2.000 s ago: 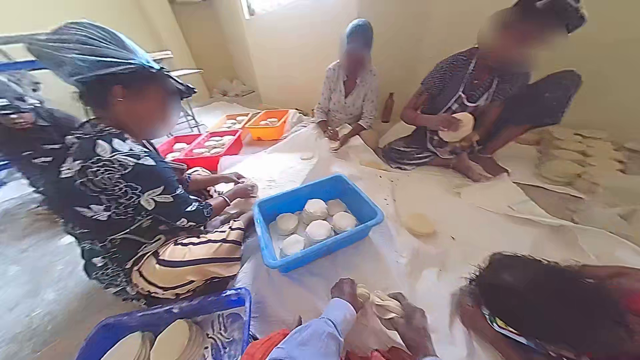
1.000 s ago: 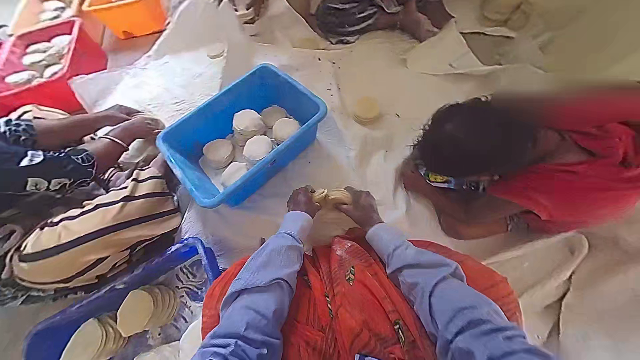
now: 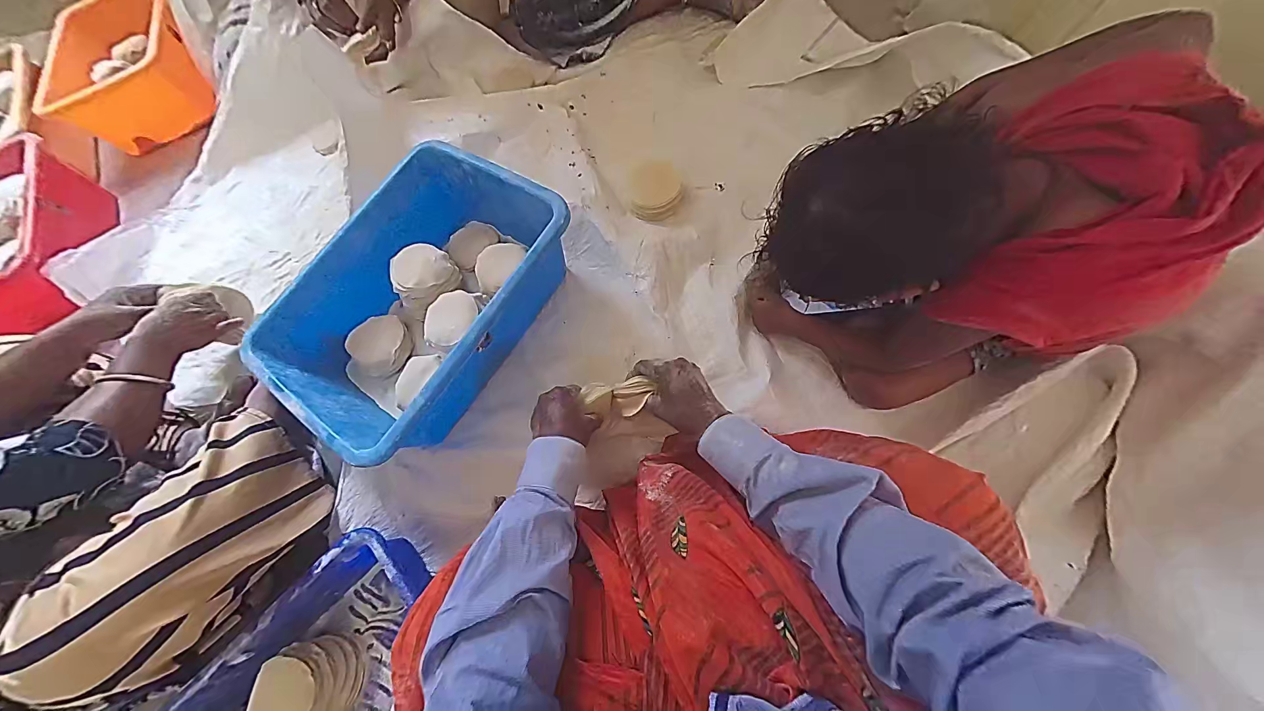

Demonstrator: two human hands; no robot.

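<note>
Both of my hands grip a small stack of thin, pale dough discs (image 3: 624, 397) above my lap. My left hand (image 3: 565, 415) is closed on the stack's left side, and my right hand (image 3: 681, 395) holds its right side. The stack is bent between them, its layers fanned at the top edge. Ahead and to the left is a blue plastic crate (image 3: 494, 380) holding several stacks of floury discs (image 3: 423, 272). A short stack of yellowish discs (image 3: 656, 190) lies on the cloth beyond my hands.
At left, a person's hands (image 3: 183, 321) hold discs. A person in red (image 3: 1116, 207) leans close on the right. Red (image 3: 74, 212) and orange crates (image 3: 148, 94) stand upper left. Near my left sleeve, a dark blue crate (image 3: 286, 612) holds disc stacks. Ground cloth (image 3: 612, 296) has raised folds.
The view has tilted down strongly since the first frame. The person on the right leans over the cloth throughout. My hands stay together on the discs.
</note>
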